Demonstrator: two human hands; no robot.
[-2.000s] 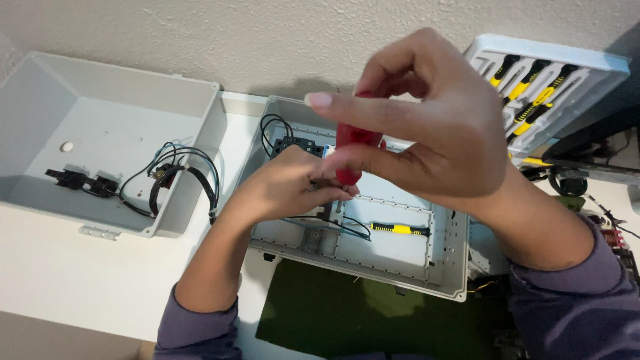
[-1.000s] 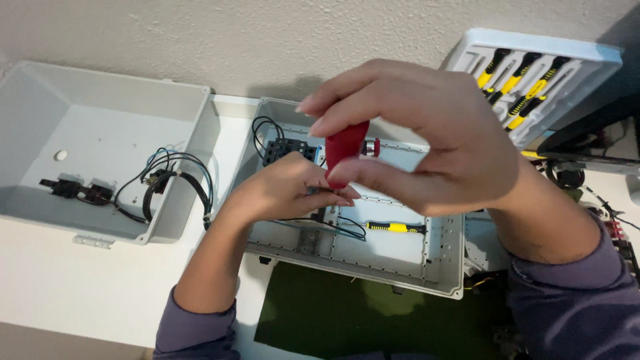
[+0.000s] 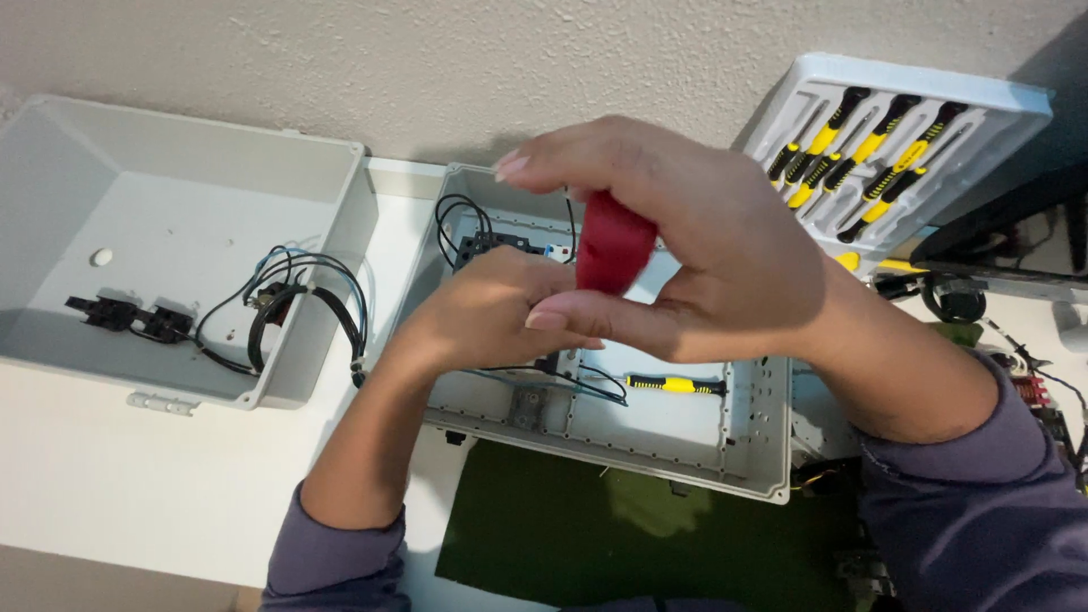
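Note:
My right hand is raised over a grey plastic enclosure, with its thumb and fingers around a red tool handle, likely a screwdriver's; the handle's lower end is hidden. Just left of it, my left hand reaches into the enclosure beside a black electrical component. Its fingertips are partly covered, so what they touch cannot be seen. Black wires loop up from that component. On the enclosure's floor lies a yellow and black precision screwdriver, to the right of more loose wires.
At left stands a grey enclosure cover holding black switch blocks and bundled wires. A white tray of yellow and black screwdrivers leans on the wall at right. A green mat lies in front; electronics and cables are at far right.
My right hand has tilted and its fingers have shifted around the red handle. My left hand stays low in the enclosure.

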